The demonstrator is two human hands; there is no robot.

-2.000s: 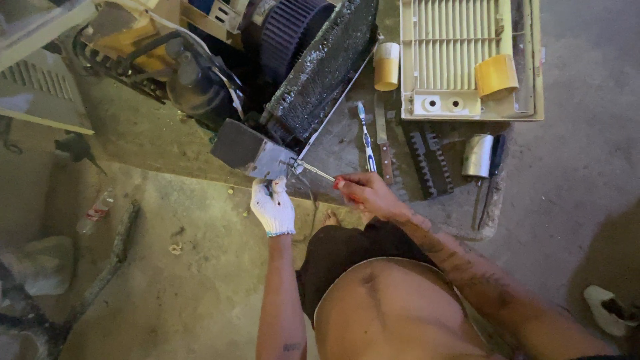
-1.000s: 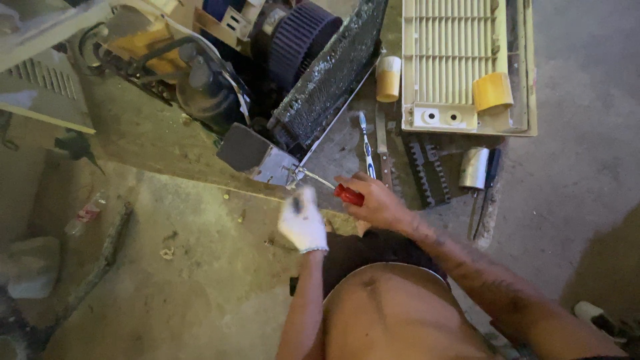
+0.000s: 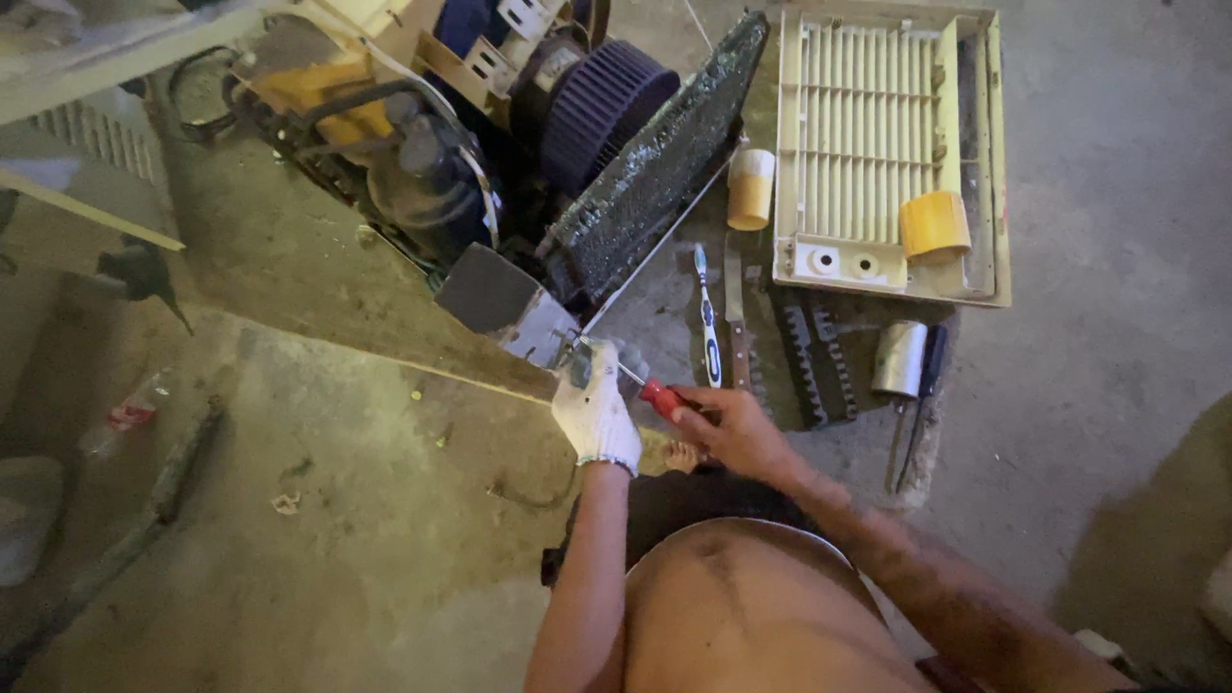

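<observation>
My left hand [image 3: 599, 412], in a white knit glove, is raised against the near corner of a grey metal box [image 3: 541, 332] on an opened air conditioner. Its fingertips are beside the screwdriver's tip; whether they grip anything cannot be told. My bare right hand [image 3: 736, 428] is closed around the red handle of a screwdriver [image 3: 662, 396], whose shaft points up and left to that corner. Behind the box stand a dirty finned coil [image 3: 664, 159], a dark blower wheel [image 3: 608, 106] and a black compressor [image 3: 423, 178].
Right of the coil lie a toothbrush [image 3: 707, 322], a wooden-handled knife [image 3: 737, 327], dark toothed strips [image 3: 818, 366], a yellow-and-white cup [image 3: 750, 190] and a metal can [image 3: 900, 358]. A cream grille panel [image 3: 861, 135] is behind them. A plastic bottle [image 3: 130, 414] and a branch-like piece [image 3: 188, 462] lie left.
My gloved left hand was lower and apart from the box corner one second ago; it has moved back up to it. The right hand keeps hold of the screwdriver.
</observation>
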